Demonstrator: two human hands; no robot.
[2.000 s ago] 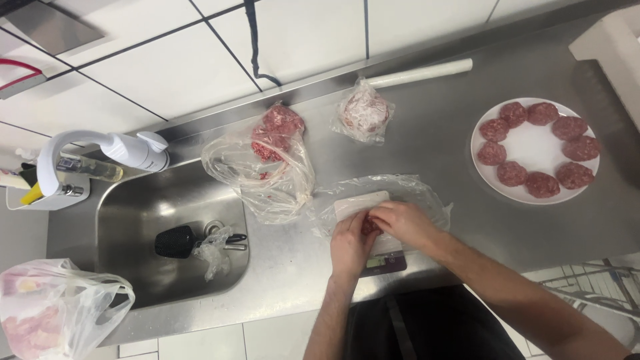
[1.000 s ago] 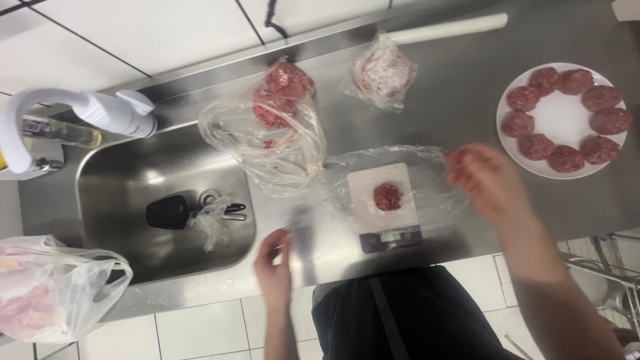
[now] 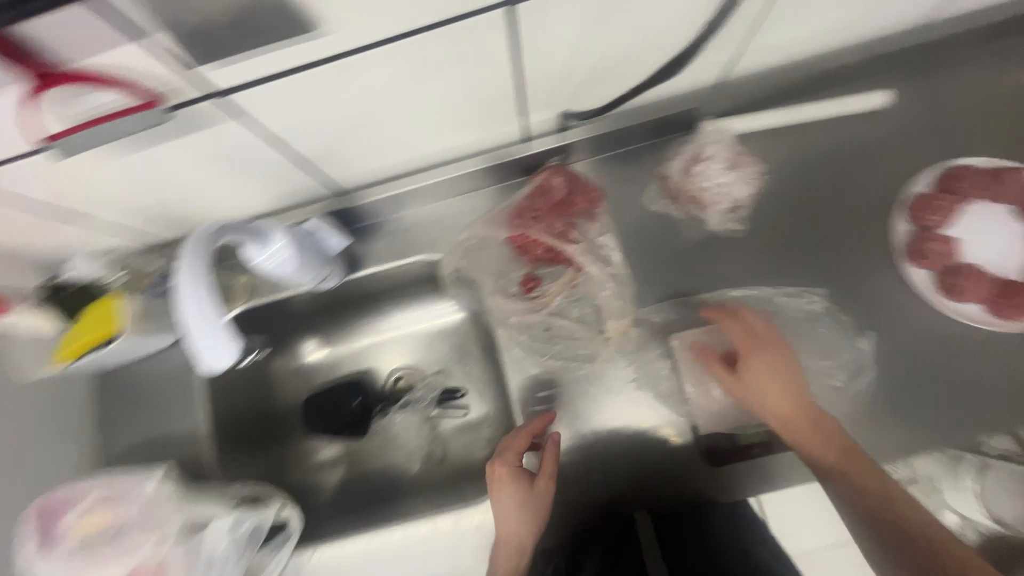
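My left hand (image 3: 522,472) hangs at the counter's front edge, right of the sink, fingers apart and empty. My right hand (image 3: 752,360) is over the kitchen scale (image 3: 708,392), which lies partly under clear plastic film (image 3: 832,336); the hand hides the middle of the scale, and blur leaves unclear whether it touches anything. Behind them an open clear bag (image 3: 560,320) holds raw ground meat (image 3: 556,212). A wrapped lump of meat (image 3: 710,178) sits farther right. At the right edge, a white plate (image 3: 900,256) bears a ring of several raw meat patties (image 3: 932,250).
The steel sink (image 3: 264,448) at left holds a black utensil (image 3: 342,406) and crumpled plastic. A white faucet (image 3: 200,304) arches beside it. A plastic bag (image 3: 96,520) stands at the lower left. A white roll (image 3: 816,110) lies near the wall.
Both hands were together over the scale, then apart, with a meat ball showing on the scale. My right hand has since come back over the scale from the right. The view has swung left.
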